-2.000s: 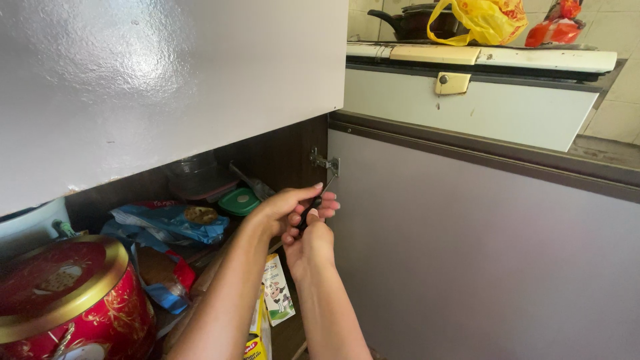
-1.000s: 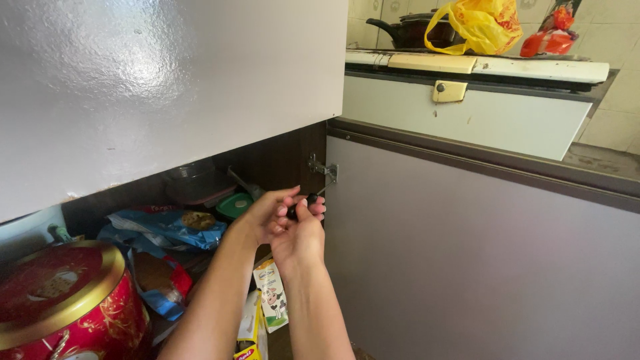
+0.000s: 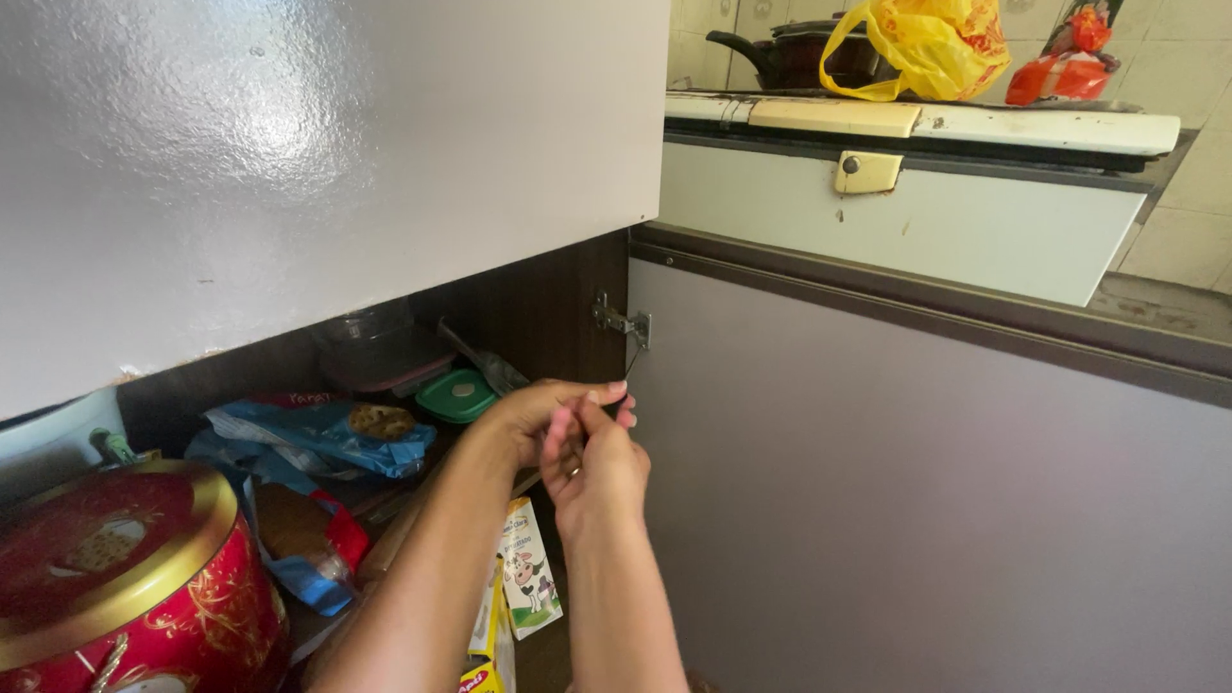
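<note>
A metal cabinet hinge joins the dark cabinet side wall to the inner face of the grey door, which stands open. The thin shaft of a screwdriver slants up to the hinge's lower part, by the door; whether its tip sits in a screw cannot be told. Below the hinge, my left hand and my right hand meet around the screwdriver's handle, which the fingers almost wholly hide. My right hand is palm up, with a ring on one finger, and its thumb points toward the hinge.
On the shelf at left lie a red and gold round tin, blue food packets, a green-lidded container and a carton with a cow picture. A grey panel overhangs them. Behind the door stands a stove with a pan and yellow bag.
My hands have shifted and regripped around the screwdriver below the hinge. Its black handle showed between my fingers one second ago and is now nearly hidden.
</note>
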